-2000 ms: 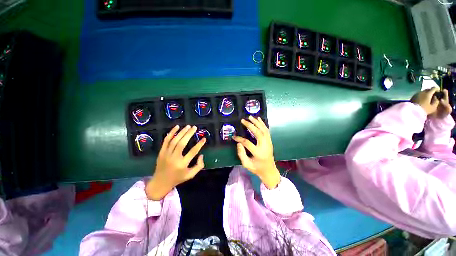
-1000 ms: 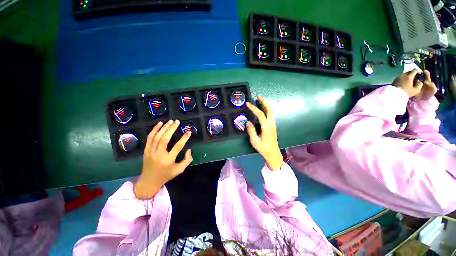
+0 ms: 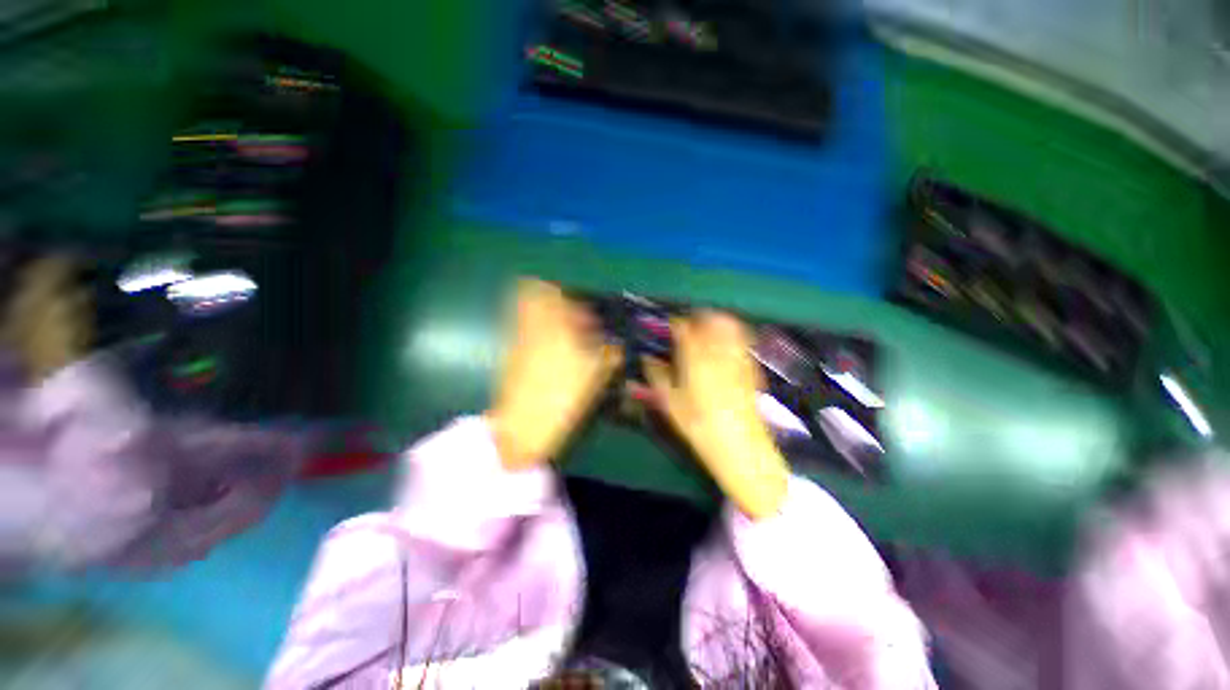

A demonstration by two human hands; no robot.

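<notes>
The frame is strongly blurred. The black working tray [image 3: 867, 348] lies in front of me, with pale-faced lens units [image 3: 848, 434] in its right-hand pockets. My left hand [image 3: 546, 371] is over the tray's left end and hides it. My right hand [image 3: 715, 398] is over the middle of the tray, its fingers close to those of my left hand. Blur hides whether either hand grips a lens unit.
The back tray [image 3: 701, 68] lies on the blue mat [image 3: 648, 196]. The right-hand tray [image 3: 1025, 276] sits at an angle. The dark left tray stack [image 3: 344, 256] is at the left. Blurred pink sleeves show at the left [image 3: 81, 452] and right [image 3: 1153, 580].
The view has swung left, so the trays and mat sit further right in it. My hands have moved closer together, and my right hand has moved from the tray's right end to its middle.
</notes>
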